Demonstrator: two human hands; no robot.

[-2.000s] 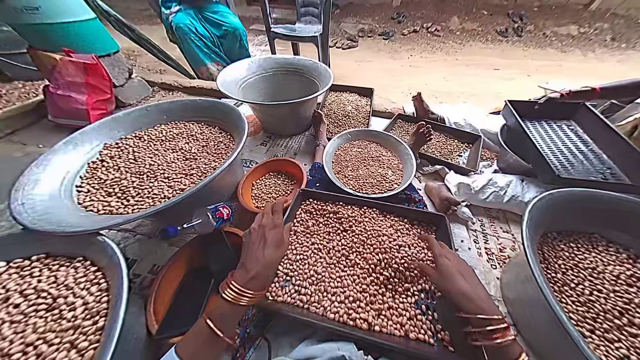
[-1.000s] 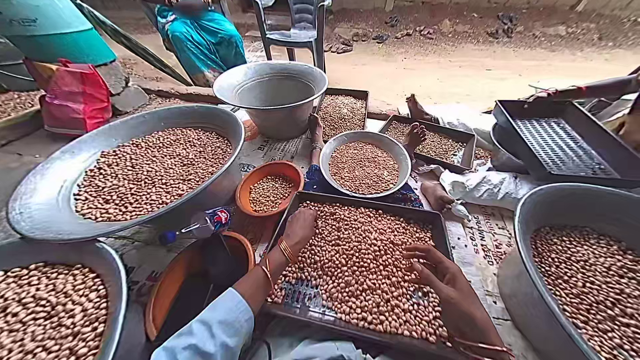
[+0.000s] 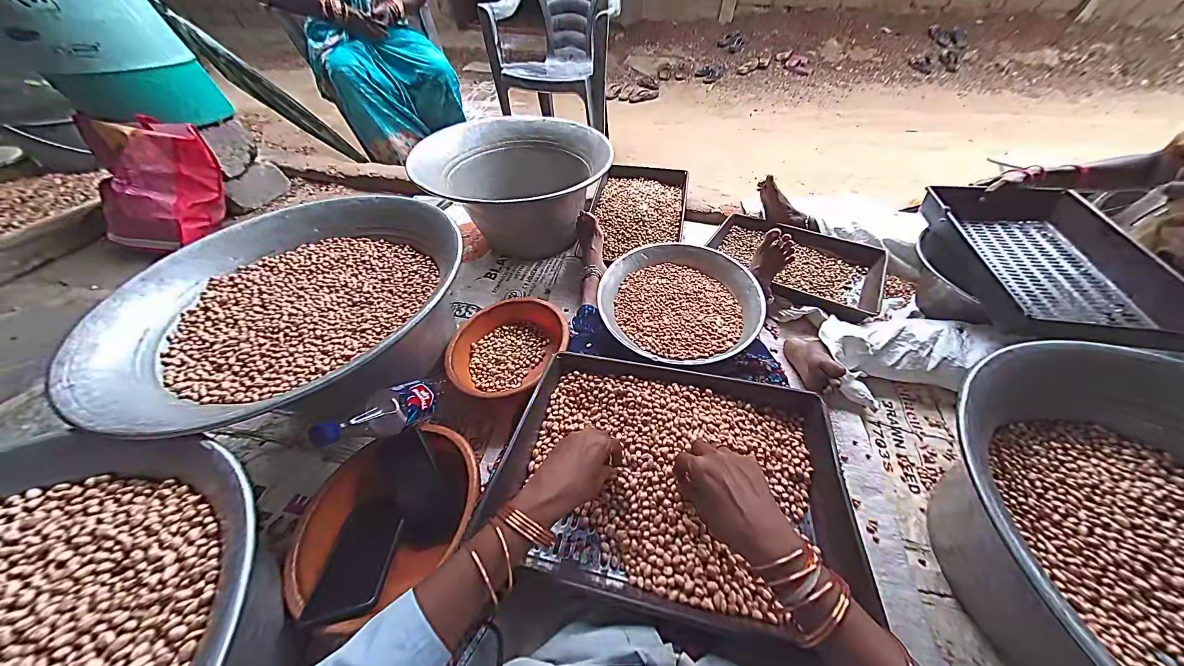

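A dark metal tray with a perforated bottom [image 3: 837, 499] lies in front of me, filled with brown nuts or seeds [image 3: 666, 416]. My left hand [image 3: 575, 470] is on the nuts in the tray's left half, fingers curled down, fingertips partly hidden. My right hand [image 3: 731, 490] rests on them right of centre, its fingers bent into the nuts. Whether either hand holds any nuts cannot be seen. Near the tray's lower left corner, some perforated bottom shows bare. Just beyond the tray stand a round metal bowl of nuts [image 3: 680, 310] and a small orange bowl of nuts [image 3: 507, 359].
Large metal basins of nuts stand at left [image 3: 92, 388], lower left [image 3: 242, 518] and right [image 3: 967, 462]. An orange bowl [image 3: 310, 546] holds a phone [image 3: 356, 560]; a plastic bottle [image 3: 388, 412] lies beside it. Another person's feet [image 3: 772, 254] and an empty perforated tray [image 3: 1054, 268] are farther off.
My left hand has moved from the tray's upper left side down and inward onto the nuts. My right hand has moved inward from the right side, and its fingers have curled.
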